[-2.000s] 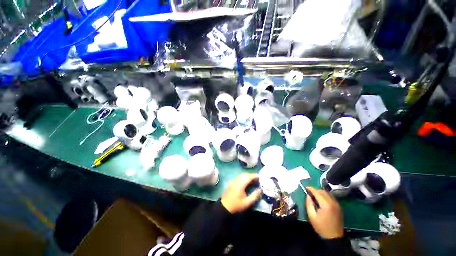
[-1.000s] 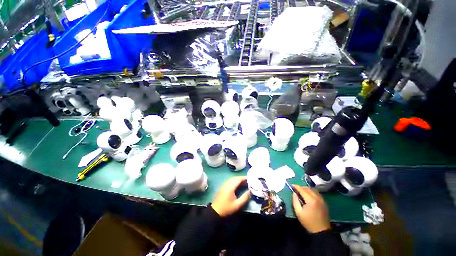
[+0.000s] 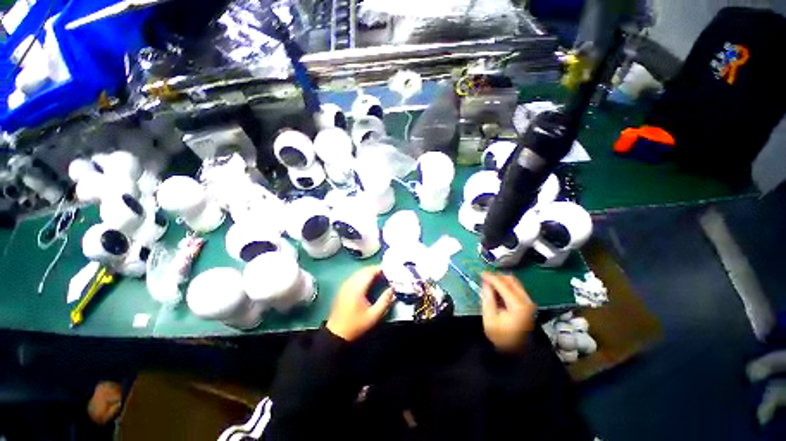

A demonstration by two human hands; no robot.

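A white camera housing (image 3: 403, 265) lies at the bench's front edge, with a bunch of thin coloured wires (image 3: 431, 303) at its near side. My left hand (image 3: 358, 303) is beside the housing, thumb and fingers apart, fingertips close to its left side. My right hand (image 3: 507, 308) is right of it, fingers closed on a thin, pale, pen-like tool (image 3: 465, 277) that points up and left. A loose white shell (image 3: 401, 230) stands just behind the housing.
Many white cameras (image 3: 316, 226) crowd the green bench (image 3: 345, 282). A thick black cylinder (image 3: 521, 185) hangs over the right-hand cameras. A yellow knife (image 3: 90, 297) lies left. Small white parts (image 3: 589, 289) lie at the right corner. A person's hand (image 3: 105, 402) shows lower left.
The view has swung right, so the bench things sit further left in the picture. My left hand stays by the housing. My right hand still holds the tool, slightly further from the housing.
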